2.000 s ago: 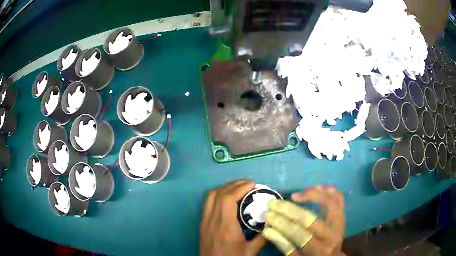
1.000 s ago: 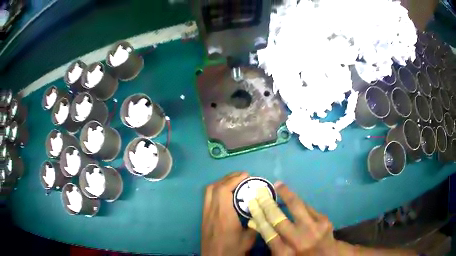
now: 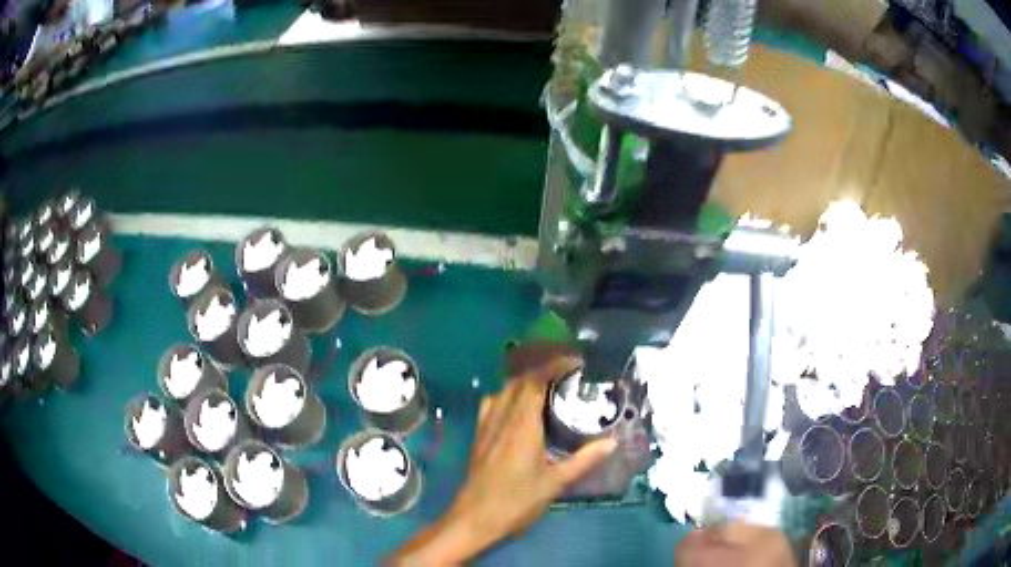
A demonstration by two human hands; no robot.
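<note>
My left hand [image 3: 521, 452] holds a metal cup with a white insert [image 3: 584, 401] on the press base plate [image 3: 604, 474], under the press head [image 3: 643, 277]. The thumb is at the cup's front and the fingers are at its left side. The ram tip is over the insert; whether it touches is unclear. My right hand [image 3: 737, 545], cut off by the bottom edge, grips the white-wrapped end of the press lever [image 3: 758, 377], which points down toward me. The finger cots are not visible.
Filled cups [image 3: 277, 399] stand in groups on the left, with more at the far left. A white heap of inserts [image 3: 854, 299] lies right of the press before a cardboard sheet [image 3: 887, 144]. Unfilled cups [image 3: 823, 452] crowd the right. A pale edge strip [image 3: 443, 246] borders the green channel behind.
The cup has moved from the bench front onto the base plate, still in my left hand. My right hand has left the insert and taken hold of the lever. The view has tilted up.
</note>
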